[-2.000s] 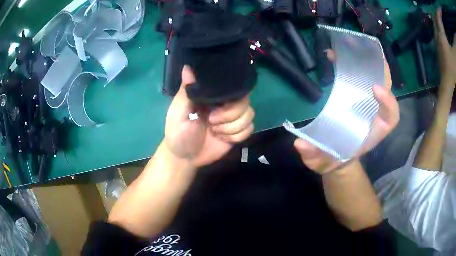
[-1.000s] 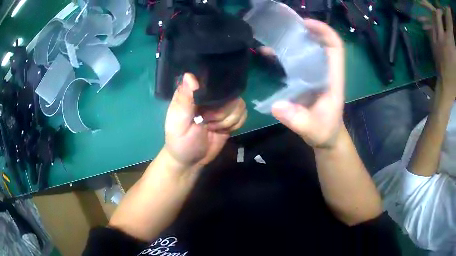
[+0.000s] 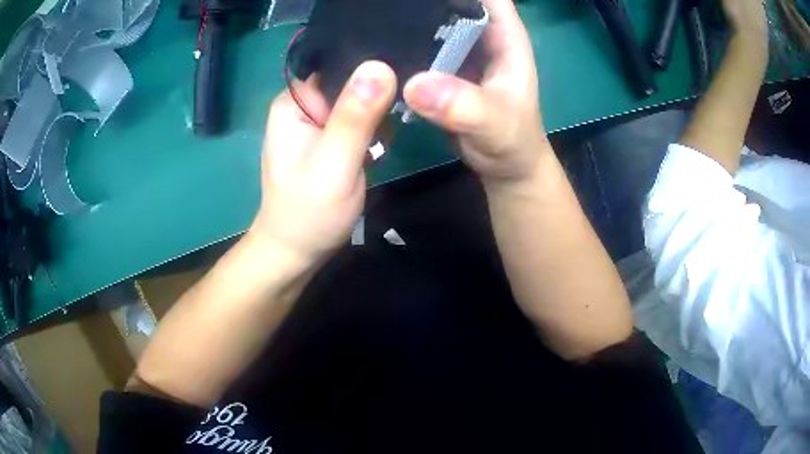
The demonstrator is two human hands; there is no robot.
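Note:
A black head housing (image 3: 369, 44) is held near the top of the view, above the bench's front edge. My left hand (image 3: 324, 151) grips its lower left side, with the thumb on its face. My right hand (image 3: 488, 106) holds a ribbed translucent band (image 3: 459, 44) against the housing's right side, with the thumb near the band's lower end. The band's far part is hidden behind the housing and fingers. A red wire (image 3: 291, 80) curves along the housing's left side. A small white connector (image 3: 377, 150) hangs below it.
Loose pale bands (image 3: 67, 168) lie on the green bench (image 3: 160, 213) at left. A black handle (image 3: 209, 84) lies left of my hands, and several more lie at upper right. Black parts are heaped at far left. A person's bare arm and white sleeve (image 3: 710, 213) are at right. A cardboard box (image 3: 71, 372) is below.
The band has moved from apart on the right to against the housing's right side. My hands have come together. The view has shifted, so the pale bands sit further left.

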